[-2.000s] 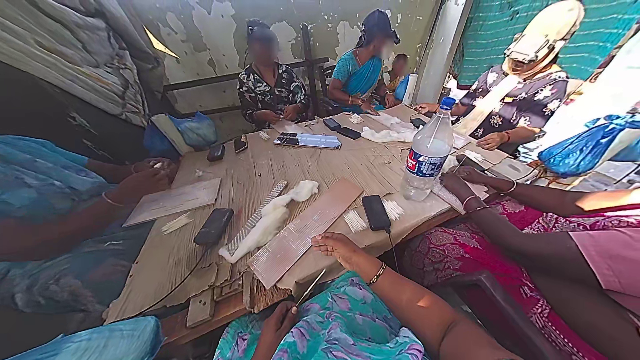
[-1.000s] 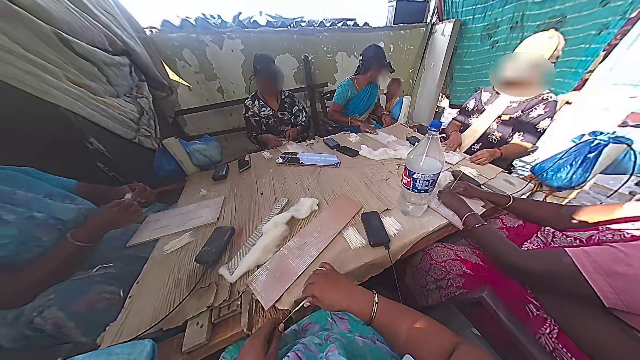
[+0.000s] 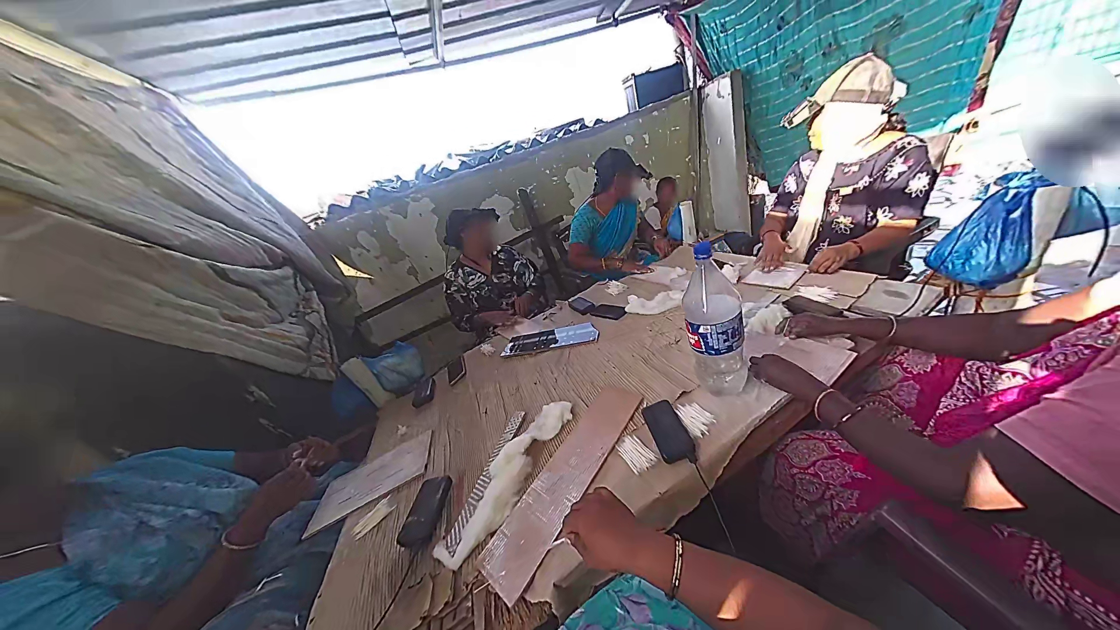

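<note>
My right hand [image 3: 604,529], with a bangle at the wrist, is at the table's near edge, its fingers curled beside a long flat brownish board [image 3: 564,490]. A thin pale sliver shows at the fingertips; whether they grip it I cannot tell. My left hand is out of view. Left of the board lies a long roll of white cotton wool [image 3: 512,477], partly on a patterned strip [image 3: 486,481]. Right of the board are small bundles of thin white sticks [image 3: 636,453] and a black phone-like device [image 3: 669,431] with a cable.
A plastic bottle [image 3: 719,337] with a blue cap stands on the wooden table [image 3: 472,398]. Another black device [image 3: 425,512] and a pale board [image 3: 372,481] lie at left. Co-workers sit around the table; one person's hands [image 3: 792,376] are close on the right, another's [image 3: 293,477] on the left.
My left hand held a thin stick at the near edge and has left the view. My right hand was on the board's near end and is now curled beside it. The view has tilted up.
</note>
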